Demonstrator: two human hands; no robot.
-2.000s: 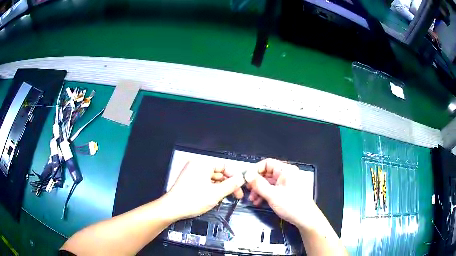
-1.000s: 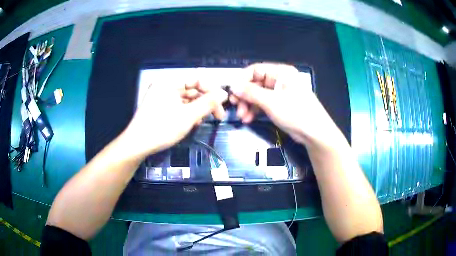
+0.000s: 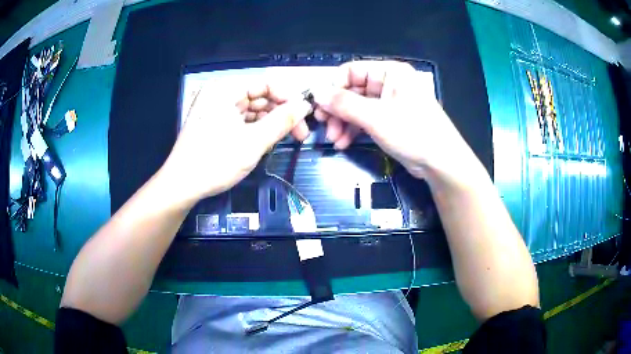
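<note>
The display back cover (image 3: 315, 180) lies on the black work pad (image 3: 149, 138), its bright upper part largely hidden by my hands. My left hand (image 3: 239, 135) and my right hand (image 3: 380, 110) meet over the upper middle of the cover. Their thumbs and fingertips pinch a small dark piece at the end of the screen cable (image 3: 309, 249), probably its connector. The cable runs down over the cover, shows fine wires and white wrapping, and its black end hangs over the bench's front edge at my lap. A thin pale wire (image 3: 413, 263) runs down at the right.
A cable bundle (image 3: 34, 131) lies at the left with a yellowish connector beside it. A grey card (image 3: 99, 34) is at the upper left. A clear component tray (image 3: 571, 159) with gold-black strips (image 3: 545, 107) is at the right. The green bench edge (image 3: 207, 285) runs before my lap.
The view has tilted down, bringing the cable's lower end and my lap into sight. My hands still pinch the small piece over the cover, with slight finger shifts.
</note>
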